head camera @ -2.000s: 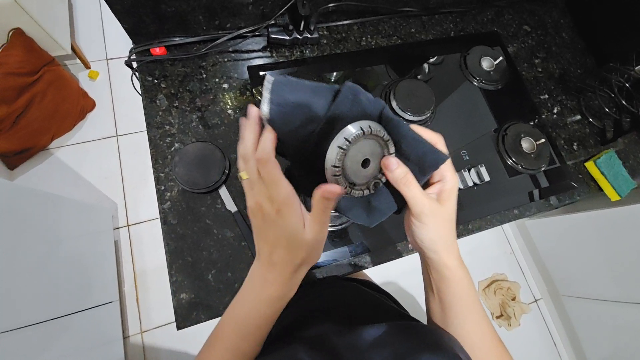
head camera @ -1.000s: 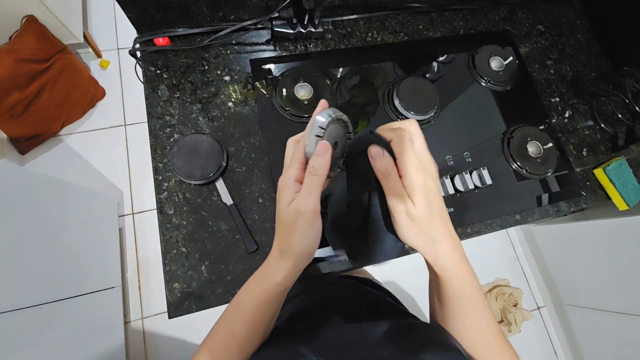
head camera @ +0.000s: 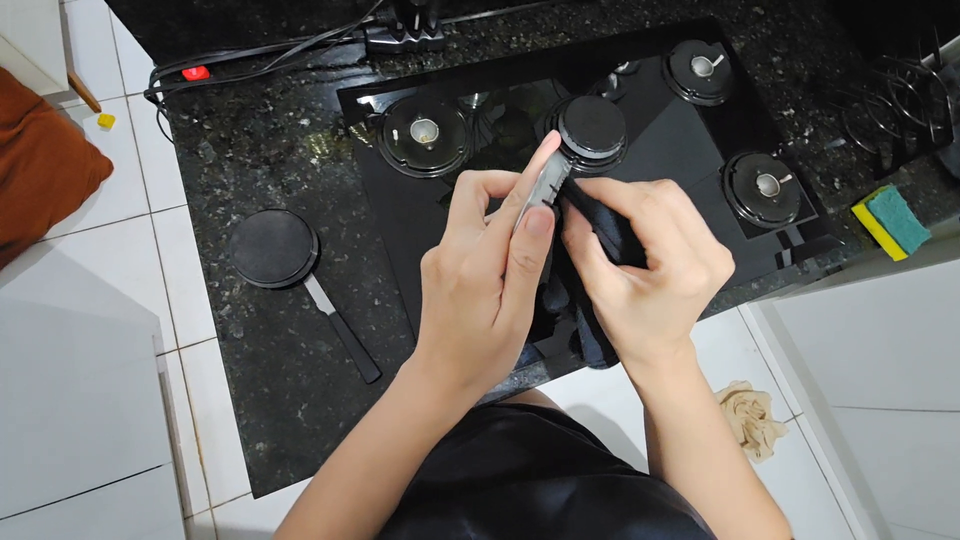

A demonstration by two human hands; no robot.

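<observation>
Above the black glass cooktop (head camera: 675,150), my left hand (head camera: 487,270) grips a grey metal burner ring (head camera: 549,180) held nearly edge-on between thumb and fingers. My right hand (head camera: 652,262) pinches a dark cloth (head camera: 611,225) against the ring's right side; the rest of the cloth hangs down below. Just behind the ring, a burner with its black cap (head camera: 592,126) sits on the cooktop. To the left on the granite counter lie another round black burner cap (head camera: 271,247) and a knife with a black handle (head camera: 355,346), its blade end partly hidden by the cap.
Uncapped burner bases (head camera: 424,135) stand at the cooktop's left and right. Black cables and a power strip (head camera: 405,39) run along the back. A yellow and green sponge (head camera: 891,222) lies at the right edge, near wire racks (head camera: 900,97). A beige cloth (head camera: 750,420) is on the floor.
The dark cloth was spread behind the ring, which faced the camera; now the cloth is bunched in my right hand and the ring is turned edge-on in my left.
</observation>
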